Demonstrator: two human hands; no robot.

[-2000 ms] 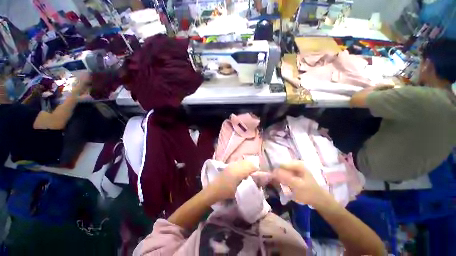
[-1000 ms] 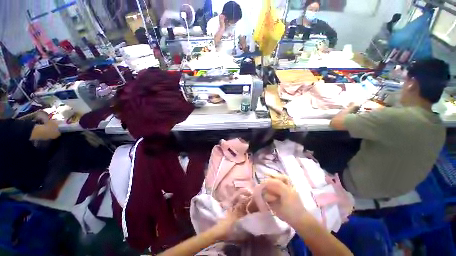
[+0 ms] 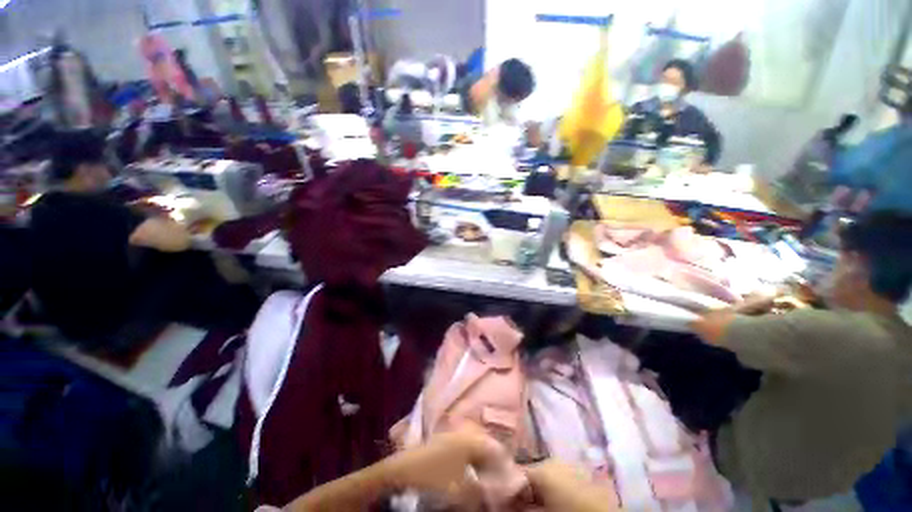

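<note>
My left hand (image 3: 462,466) is low in the middle of the view, its fingers closed on a small pink piece (image 3: 503,484). My right hand (image 3: 560,488) is close beside it at the bottom edge, partly cut off and blurred; its fingertips are at the same pink piece, and their grip cannot be made out. The salmon-pink pile (image 3: 484,374) lies just beyond my hands. The pale pink-white pile (image 3: 625,420) lies to its right.
Maroon panels (image 3: 355,225) heap on the table and hang down at left. A sewing machine (image 3: 500,222) stands on the table (image 3: 480,289). Pink cloth (image 3: 680,262) lies on the table at right. A person (image 3: 840,370) sits at right, another (image 3: 85,240) at left.
The view has tilted up, so my hands now show at the bottom edge. The pink loop that stood up between my hands is now mostly out of sight.
</note>
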